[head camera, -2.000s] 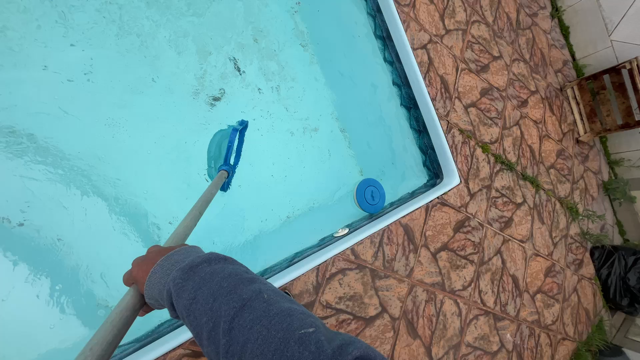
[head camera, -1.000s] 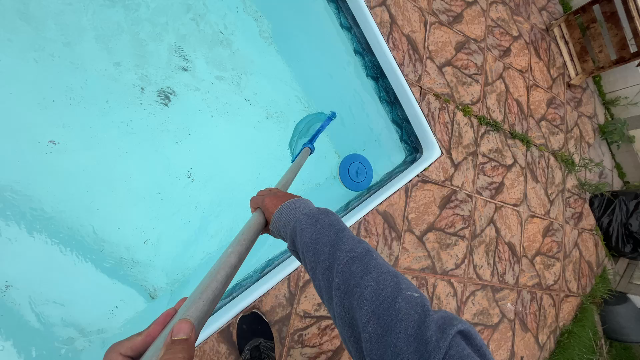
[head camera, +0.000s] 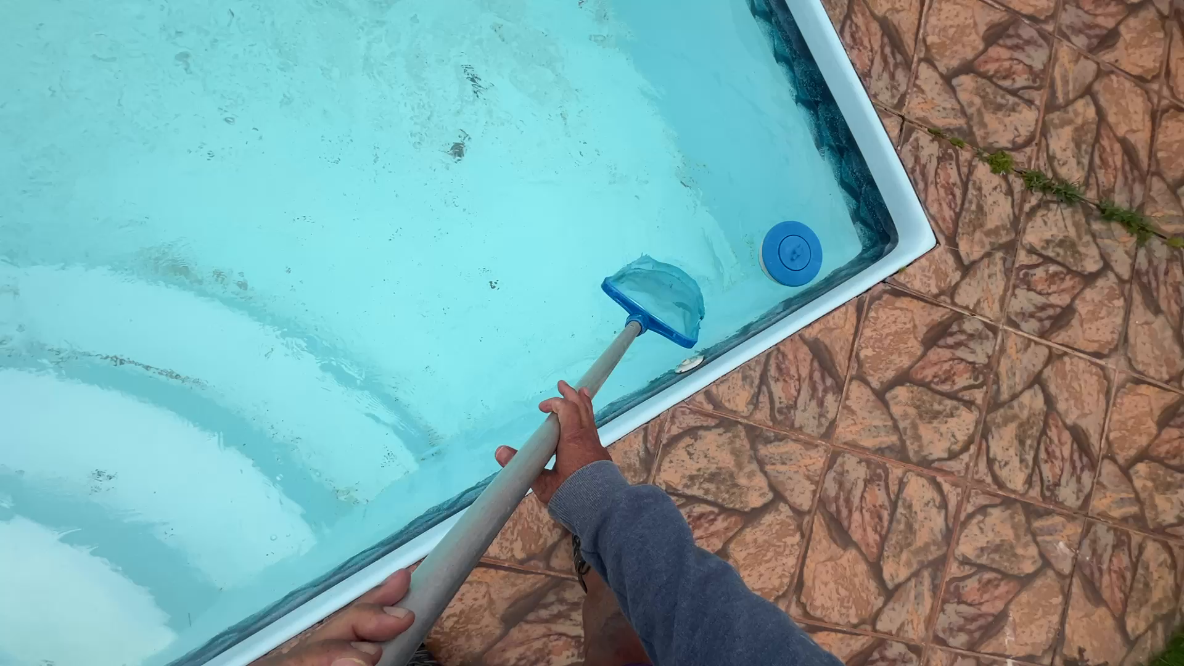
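Note:
A grey pole (head camera: 490, 507) runs from the bottom edge up over the pool rim to a blue-framed skimmer net (head camera: 655, 298). The net's mesh spreads on the far side of its frame, at or in the water; its depth cannot be told. My right hand (head camera: 569, 439), in a blue-grey sleeve, holds the pole's middle, thumb on one side and fingers on the other. Lower down, my left hand (head camera: 356, 624) is wrapped around the pole, partly cut off by the bottom edge. A round blue floating dispenser (head camera: 792, 253) sits to the right of the net, apart from it.
The white pool rim (head camera: 768, 347) meets at a corner on the right. A small white fitting (head camera: 689, 363) is at the pool wall. Stone-patterned paving (head camera: 934, 416) surrounds the rim, with weeds (head camera: 1050, 185) in a joint. Curved steps (head camera: 139, 453) lie underwater at left, and dark debris (head camera: 458, 148) shows further out.
My left hand has come onto the pole since the oldest frame. The net has turned and moved from up-left of the blue dispenser to its lower left, closer to the near rim.

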